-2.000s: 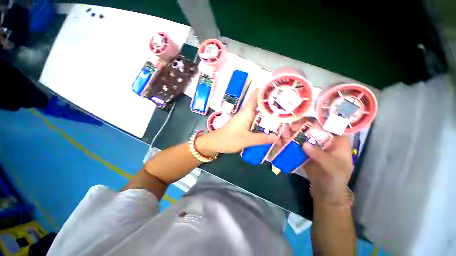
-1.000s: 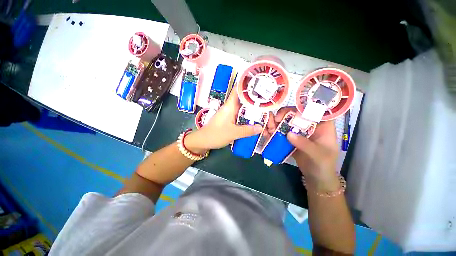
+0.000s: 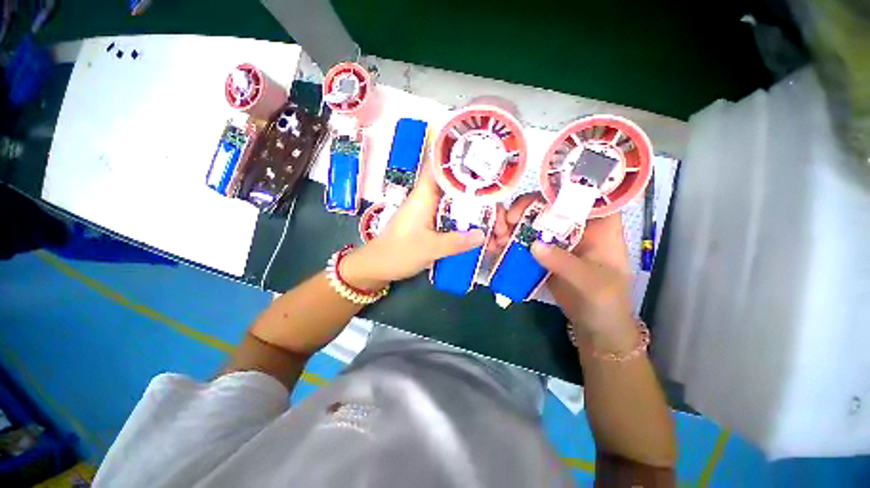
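My left hand [image 3: 405, 240] holds one open pink fan unit [image 3: 480, 160], its round spoked head up and its blue battery [image 3: 458, 269] toward me. My right hand [image 3: 593, 276] holds a second open fan unit [image 3: 633, 178] beside it, tilted, with a grey square at the head's centre and its blue battery [image 3: 518, 274] at the lower left. My thumbs rest near the small circuit boards. The two handles are close together. The fingers behind the units are partly hidden. A record sheet [image 3: 660, 191] lies under the units.
Several fan units lie to the left, one [image 3: 343, 172] beside a dark patterned phone [image 3: 277, 160]. A white board [image 3: 143, 152] is far left. A pen [image 3: 649, 229] lies right of the held units. White stacked sheets [image 3: 744, 267] stand at the right. A green belt [image 3: 534, 48] runs behind.
The camera view has shifted, so the bench things appear farther left. Both hands still hold the same two fan units, with little change in their pose. The pen shows more clearly than at first.
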